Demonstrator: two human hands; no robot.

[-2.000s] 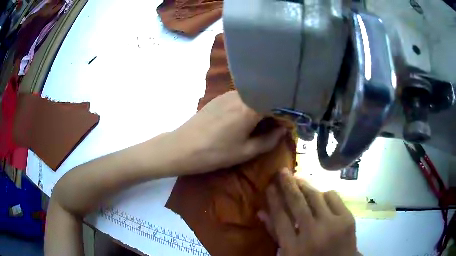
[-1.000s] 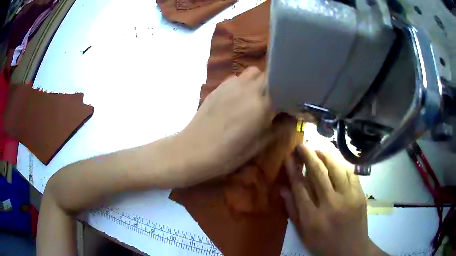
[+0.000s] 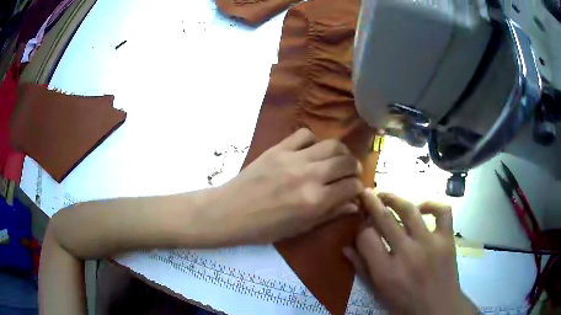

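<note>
A rust-brown gathered panel (image 3: 329, 80) lies beside and partly under the pale sewing machine head (image 3: 424, 58), its puckered part behind my left hand. Smooth rust-brown fabric (image 3: 320, 264) extends toward the front edge, ending in a slanted point. My left hand (image 3: 301, 184) lies over the fabric, its fingers curled down and pinching the fabric near its right edge. My right hand (image 3: 409, 246) is beside it, thumb and forefinger at the same edge, touching my left fingertips. A yellow piece (image 3: 378, 144) shows near the needle; the needle itself is hidden.
A spare rust-brown piece (image 3: 71, 126) lies at left. Another brown piece (image 3: 255, 9) lies at the back. Red-handled snips (image 3: 521, 206) lie right of the machine. A printed ruler (image 3: 234, 280) runs along the front edge. Coloured fabrics hang at far left.
More of the gathered panel shows behind my left hand, which has moved toward the front and closer to my right hand. The camera view has shifted, with the machine head farther right.
</note>
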